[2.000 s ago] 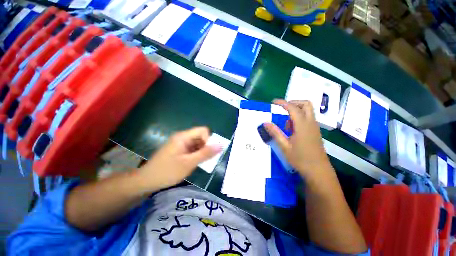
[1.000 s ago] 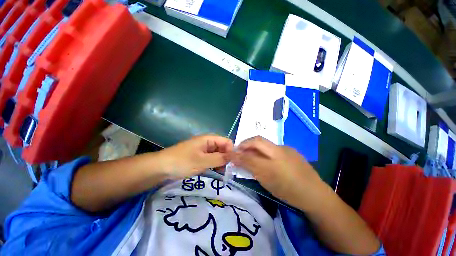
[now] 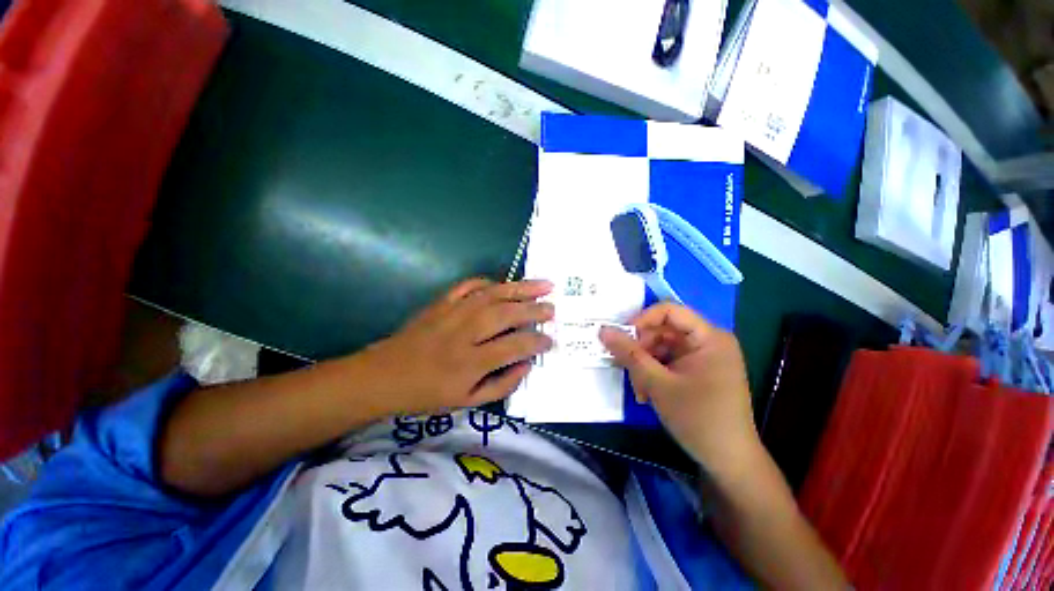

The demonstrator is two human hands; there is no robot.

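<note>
A stack of half white, half blue printed cards [image 3: 589, 185] lies on the green worktable in front of me. A smartwatch [image 3: 635, 241] with a pale blue strap rests on its upper part. A small white label or film [image 3: 581, 344] lies over the card's lower white part. My right hand [image 3: 676, 358] pinches its right end between thumb and finger. My left hand [image 3: 485, 341] lies flat at the card's left edge, fingers together, its fingertips at the label's left end. Whether it grips the label cannot be told.
White boxes [image 3: 907, 185] and a blue-and-white box [image 3: 798, 92] stand on the conveyor beyond a pale metal rail [image 3: 462, 92]. Red trays stand at the left [image 3: 81, 196] and right [image 3: 925, 462]. A black flat slab [image 3: 798, 387] lies by the right tray.
The hands have moved apart from their pinch near my body, and the white piece now lies over the card between them. The view has shifted; the watch remains on the card.
</note>
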